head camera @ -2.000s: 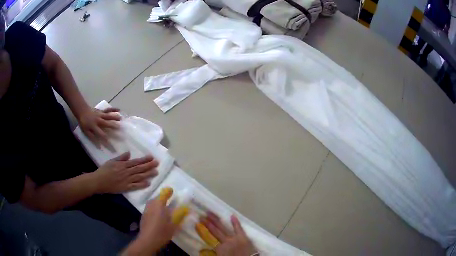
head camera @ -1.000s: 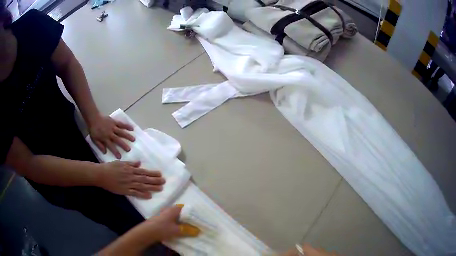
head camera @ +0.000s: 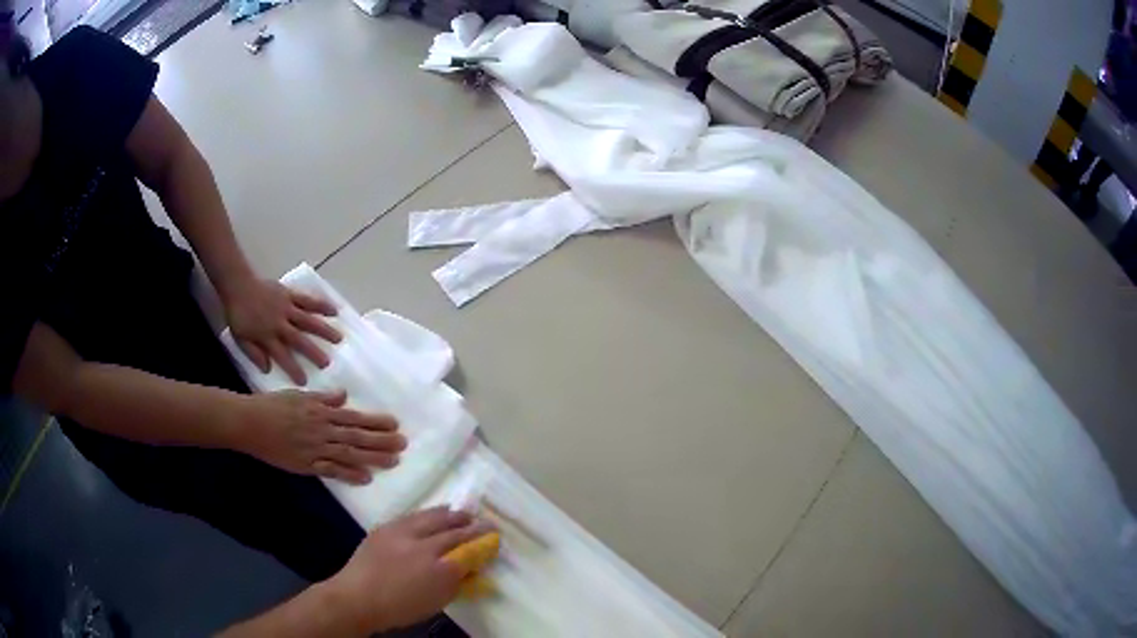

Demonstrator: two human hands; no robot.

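A white sheer curtain panel (head camera: 561, 561) lies along the near table edge, its far end folded into a flat pad (head camera: 405, 405). My left hand (head camera: 418, 561), with yellow finger cots, lies on the panel just below the pad, fingers bent on the cloth; whether it pinches the cloth is hard to tell. My right hand is out of the picture. Another person's two hands (head camera: 331, 436) press flat on the pad.
A second long white sheer panel (head camera: 848, 293) lies across the table, with two flat white tiebacks (head camera: 505, 256) in a V beside it. Beige strapped bundles (head camera: 761, 62) lie behind. A small metal piece (head camera: 259, 41) is at the far left. The other person stands at the left edge.
My right hand, on the cloth two seconds ago and at the bottom edge one second ago, has left the picture. My left hand has shifted slightly on the panel. The other person's hands stay on the pad.
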